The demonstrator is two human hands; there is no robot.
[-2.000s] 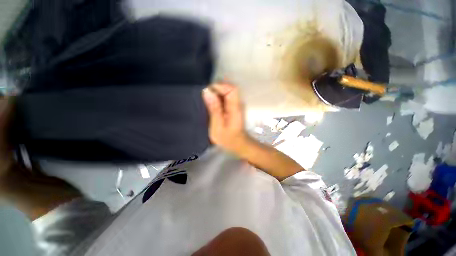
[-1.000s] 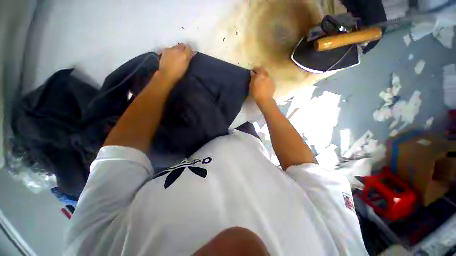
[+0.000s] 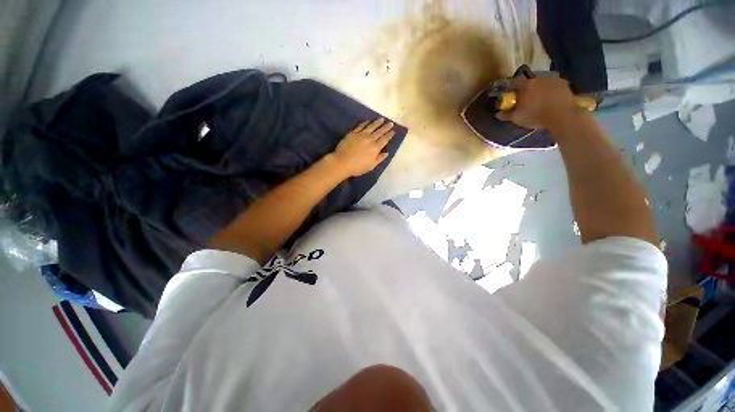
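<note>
A dark garment (image 3: 218, 161) lies on the pale ironing table cover (image 3: 322, 40), crumpled at the left and flatter at its right end. My left hand (image 3: 364, 149) rests flat on that right end near the edge, fingers a little apart, gripping nothing. My right hand (image 3: 541, 100) is closed around the wooden handle of the steam iron (image 3: 496, 125), at the right edge of the table. The iron's pointed front faces left, beside a round brown scorch mark (image 3: 455, 68). A thin cord loops along the garment's upper edge.
A dark cloth (image 3: 572, 40) hangs at the upper right, with a cable running right from there. White scraps (image 3: 492, 217) lie on the grey floor. A cardboard box (image 3: 681, 322) and a red stool (image 3: 716, 251) stand at the right. Clear plastic (image 3: 28, 237) is at the far left.
My right hand has let go of the garment and moved right onto the iron handle. My left hand has moved right from the garment's upper edge and now lies flat on its right end.
</note>
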